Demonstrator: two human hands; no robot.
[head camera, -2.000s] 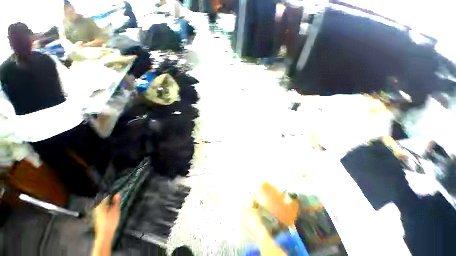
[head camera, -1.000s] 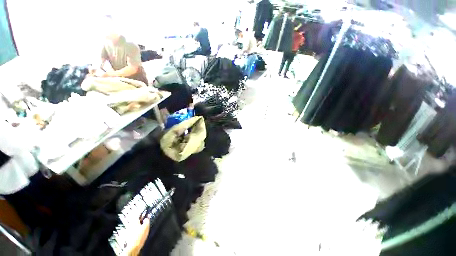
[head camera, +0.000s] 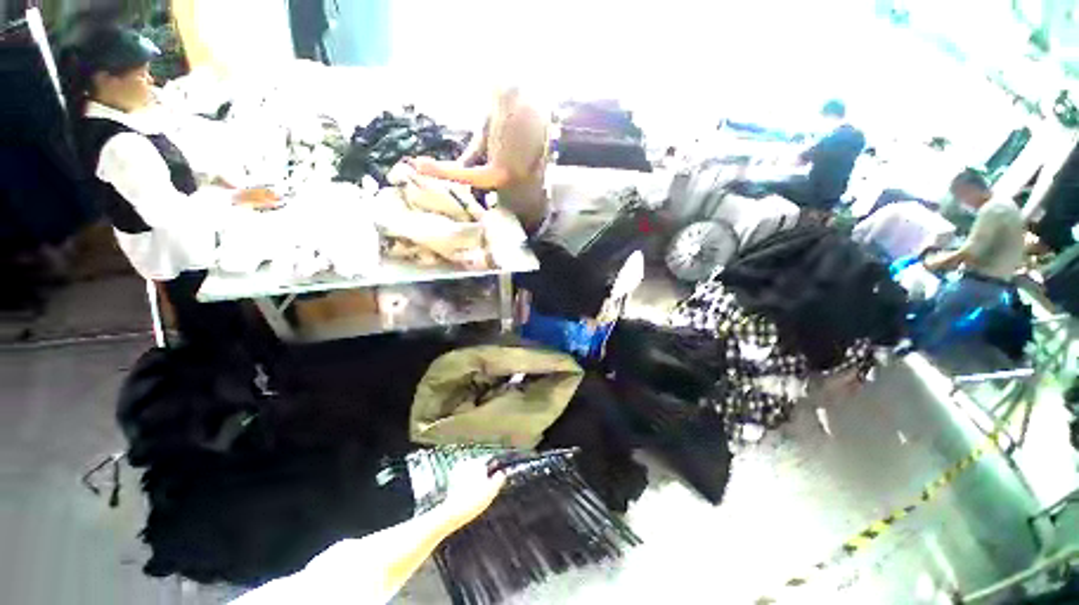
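Note:
My left hand (head camera: 471, 482) reaches in from the lower left and is closed on a thick bundle of dark clothes hangers (head camera: 532, 532). It grips them at the top, along the hook side. The thin ribbed shoulders fan downward below and to the right of the hand. My fingers are partly blurred by glare. My right hand is out of the picture.
Black cloth heaps (head camera: 296, 473) and an open olive woven sack (head camera: 497, 396) lie beyond the hangers. Two people are at a white table (head camera: 367, 284) behind. A checked cloth pile (head camera: 740, 366), a blue bin (head camera: 562, 334) and yellow-black floor tape (head camera: 923, 496) are to the right.
The view has swung left, so the table and sack now sit nearer the centre and the garment racks are gone. My left hand still holds the hangers; my right hand has left the picture.

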